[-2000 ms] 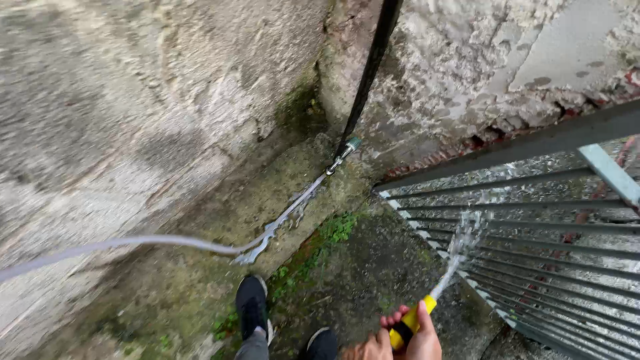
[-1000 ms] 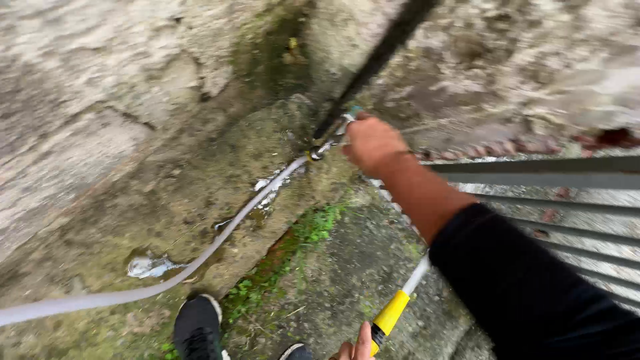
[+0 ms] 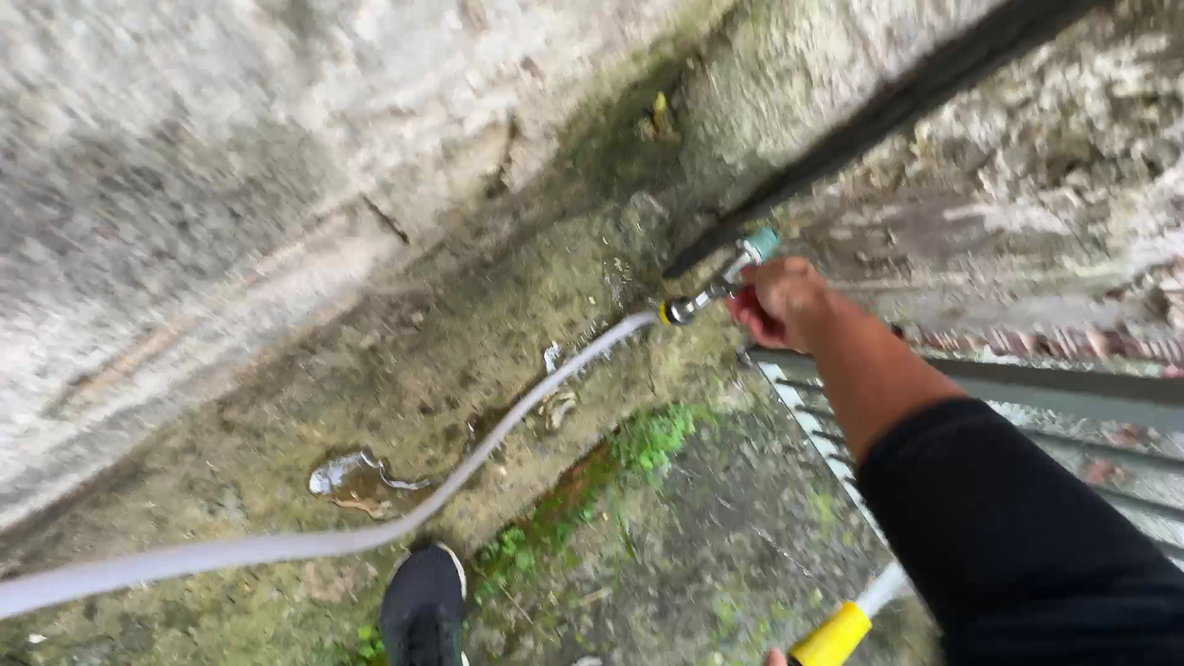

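My right hand [image 3: 782, 301] reaches in from the right in a black sleeve, its fingers closed at the handle of a metal tap [image 3: 703, 298]. The tap has a green fitting [image 3: 762, 243] at its upper end. A yellow and black connector [image 3: 673, 312] joins it to a pale hose [image 3: 499, 435], which curves down to the left. At the bottom edge only a fingertip of my left hand [image 3: 775, 658] shows, against a yellow spray nozzle [image 3: 835, 636]. A stream of water [image 3: 883, 589] leaves the nozzle and passes behind my right arm.
Rough walls [image 3: 231, 166] meet in a corner behind the tap, where a dark pipe [image 3: 888, 120] slants down. A metal grate [image 3: 814, 421] lies at the right. Green weeds [image 3: 652, 439], a small puddle [image 3: 356, 476] and my shoe [image 3: 425, 606] are below.
Two seconds ago both hands were at the nozzle. My right hand has since moved up to the tap, while my left has stayed at the nozzle. The view is closer to the tap.
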